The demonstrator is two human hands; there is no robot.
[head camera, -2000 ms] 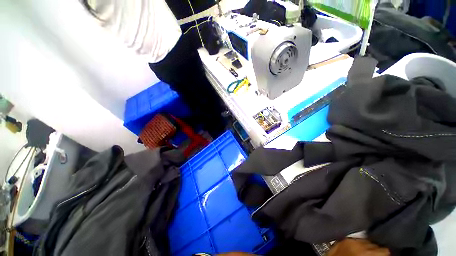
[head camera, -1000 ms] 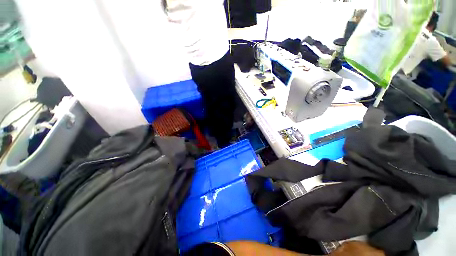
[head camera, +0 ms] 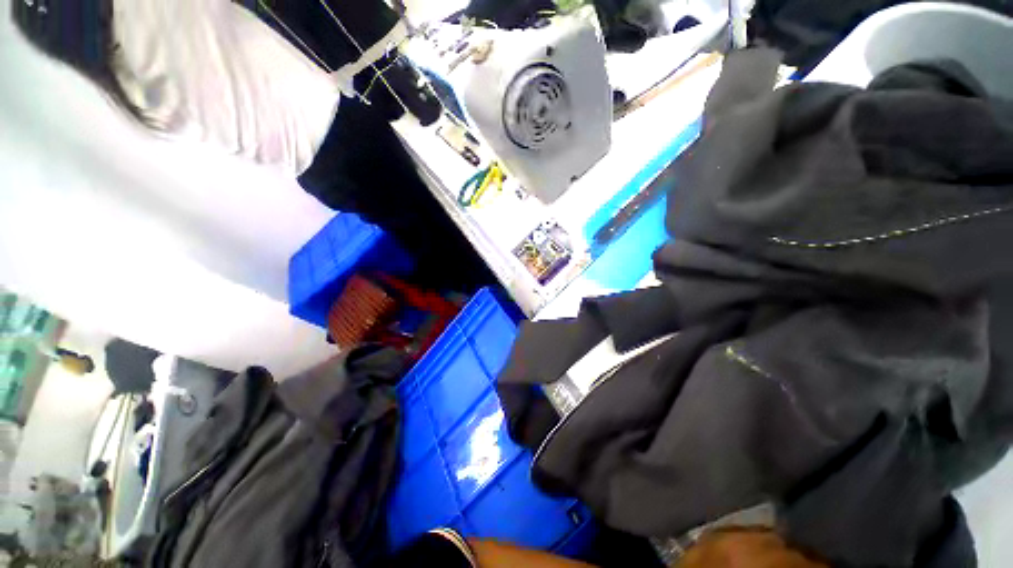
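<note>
A dark grey garment (head camera: 822, 322) with pale topstitching lies heaped over the table's near end on the right. My left hand (head camera: 746, 548) is at the bottom edge, against the garment's lower folds, with its forearm coming in from the left. The frame cuts the hand off and its fingers are not clear, so its grip cannot be told. My right hand is out of the picture.
A white sewing machine (head camera: 533, 105), green-and-yellow scissors (head camera: 482, 185) and a small parts box (head camera: 543, 253) are on the table. Below are a blue crate (head camera: 467, 433), another grey garment heap (head camera: 289, 466) and a red basket (head camera: 364, 312). A person (head camera: 222, 89) stands upper left.
The view swung and tilted, then swung back. The machine and garment now sit higher and further left in the picture than two seconds ago. My left hand stays low beside the garment.
</note>
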